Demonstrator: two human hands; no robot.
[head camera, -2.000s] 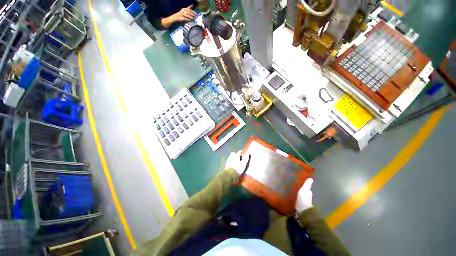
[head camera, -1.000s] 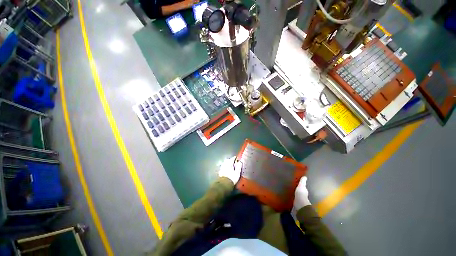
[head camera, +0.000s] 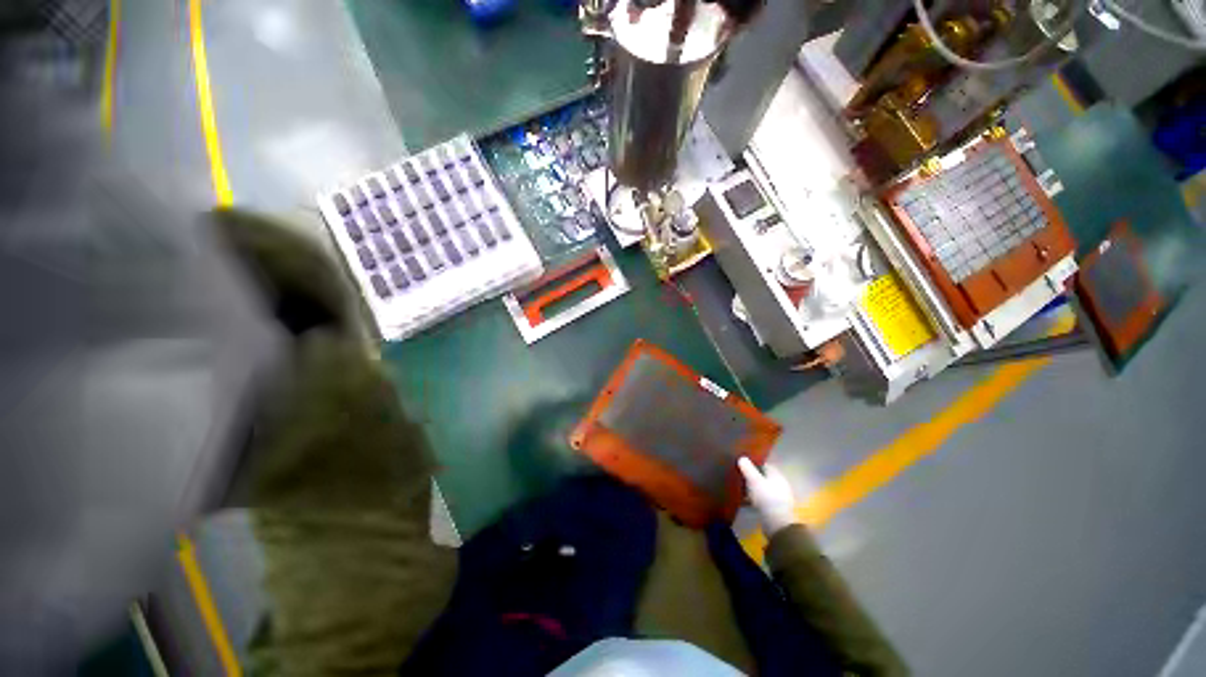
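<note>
The orange-red fixture plate (head camera: 675, 421) with a grey centre and small white label lies at the green bench's near edge. My right hand (head camera: 767, 495), in a white glove, grips its right edge. My left arm is raised close to the camera. A large grey blur (head camera: 146, 278) beyond its sleeve looks like my gloved left hand; its fingers cannot be made out. It is off the plate.
A white tray (head camera: 430, 232) of dark parts, a grey parts tray (head camera: 562, 179) with blue pieces and a slotted orange frame jig (head camera: 571, 292) lie beyond. A metal tank (head camera: 655, 113) stands behind. The bench machine (head camera: 800, 284) holds an orange plate (head camera: 979, 228); another plate (head camera: 1122, 288) is farther right.
My left hand has let go of the fixture plate, and the arm has swung up and left towards the camera. My right hand remains on the plate. The view has shifted.
</note>
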